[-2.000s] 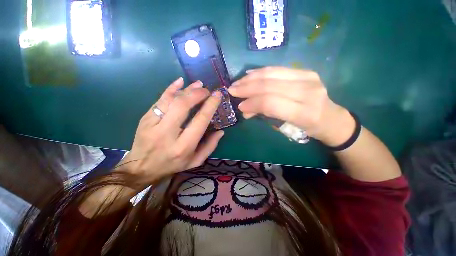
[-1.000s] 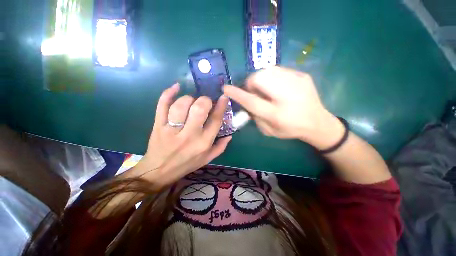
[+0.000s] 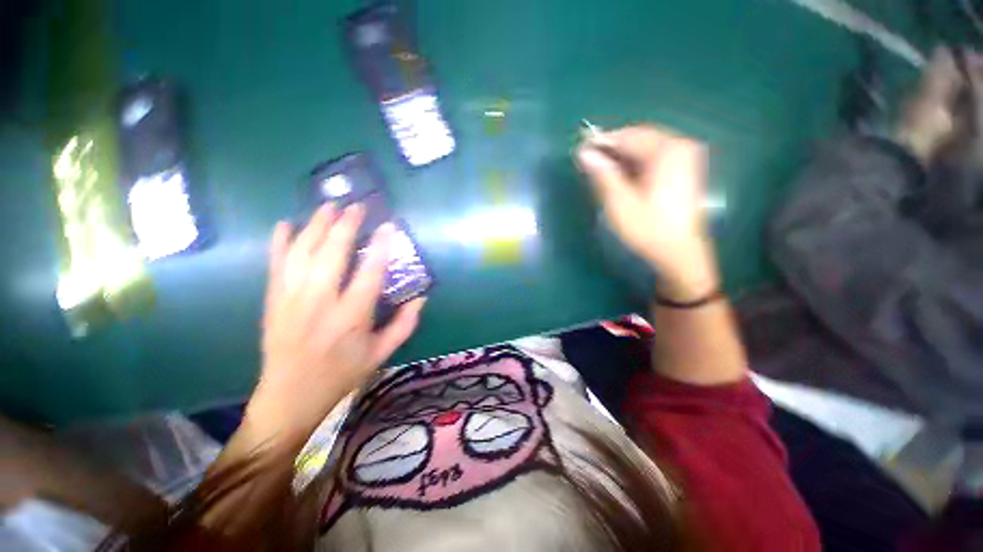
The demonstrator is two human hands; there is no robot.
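A dark phone housing [image 3: 402, 259] lies on the green tabletop [image 3: 517, 307] in front of me, a white round spot at its upper end and a glaring board at its lower right end. My left hand [image 3: 329, 286] lies over its left side, thumb at the lower edge, and holds it against the table; the middle of the housing is hidden. My right hand [image 3: 647, 189], blurred, is well to the right, off the housing. Its fingertips are pinched on a small, slim pale thing [image 3: 589, 132], perhaps a tool tip; its exact shape is unclear.
Another phone housing [image 3: 418, 127] lies above, and one [image 3: 162, 210] lies to the left beside a glaring yellow film strip [image 3: 86, 221]. Small yellow tape pieces [image 3: 502, 250] lie between my hands, near strong glare. Another person's grey sleeve [image 3: 862, 237] is at the right.
My right hand has left the housing and moved right, past the yellow pieces. My left hand stays on the housing. The whole view has shifted, with the table's things now further left.
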